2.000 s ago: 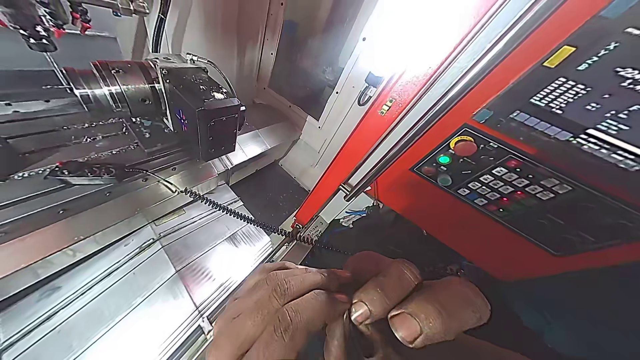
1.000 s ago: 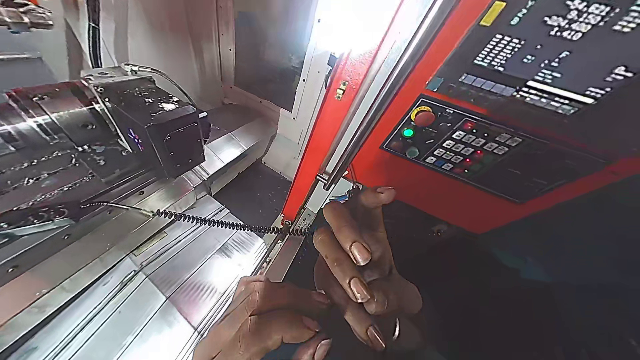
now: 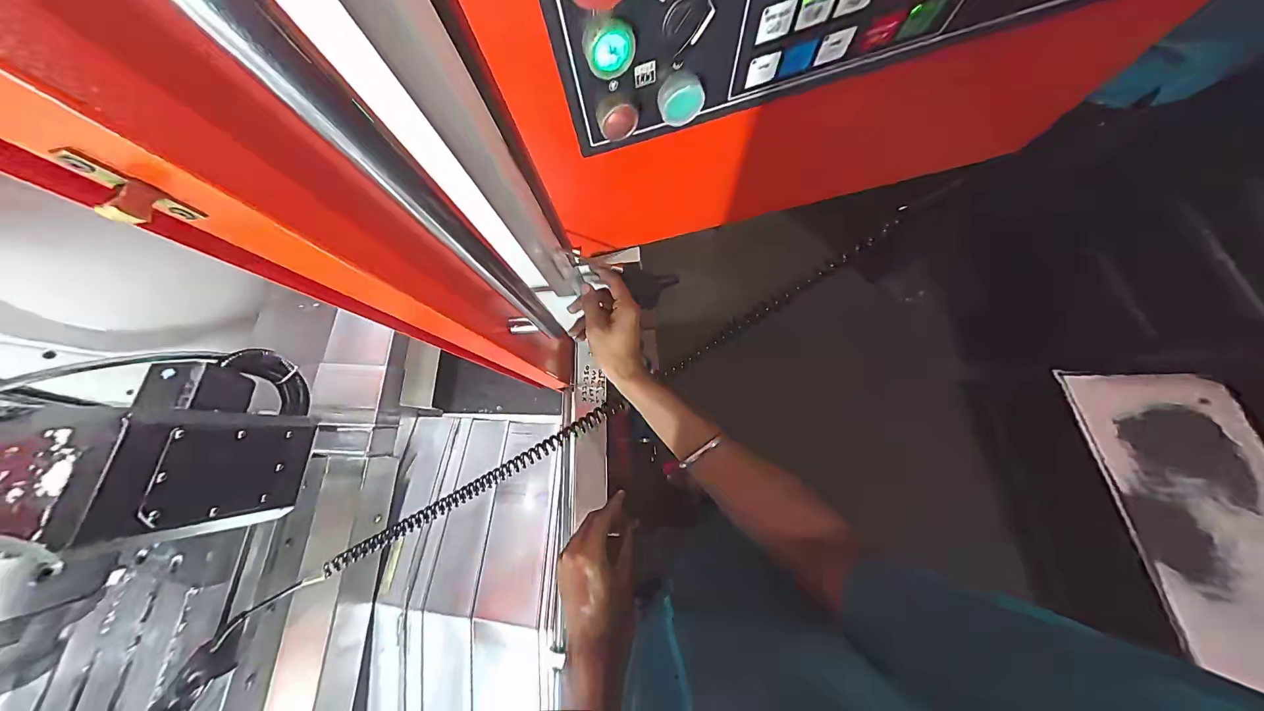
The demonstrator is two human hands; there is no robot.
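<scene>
My right hand (image 3: 610, 331) reaches to the ledge at the lower end of the red machine door (image 3: 326, 197), its fingers bent around something small and pale that I cannot make out. A bracelet circles that wrist. Lower down, my left hand (image 3: 595, 573) rests by the metal sill (image 3: 591, 464) of the machine opening, fingers loosely curled; whether it holds anything cannot be told. Between the two hands a black coiled cable (image 3: 474, 486) crosses the sill. Beside the right hand is the lower end of the chrome door handle bar (image 3: 395, 193).
Above is the red control panel (image 3: 829, 148) with a lit green button (image 3: 609, 49) and a teal button (image 3: 681, 99). Inside the machine, at left, stands a black housing (image 3: 217, 464) over metal way covers (image 3: 484, 523). A stained pale plate (image 3: 1175, 513) lies at the right.
My hands, close together earlier, are now apart: the right is up at the door's lower end, the left low by the sill. The view has shifted a lot.
</scene>
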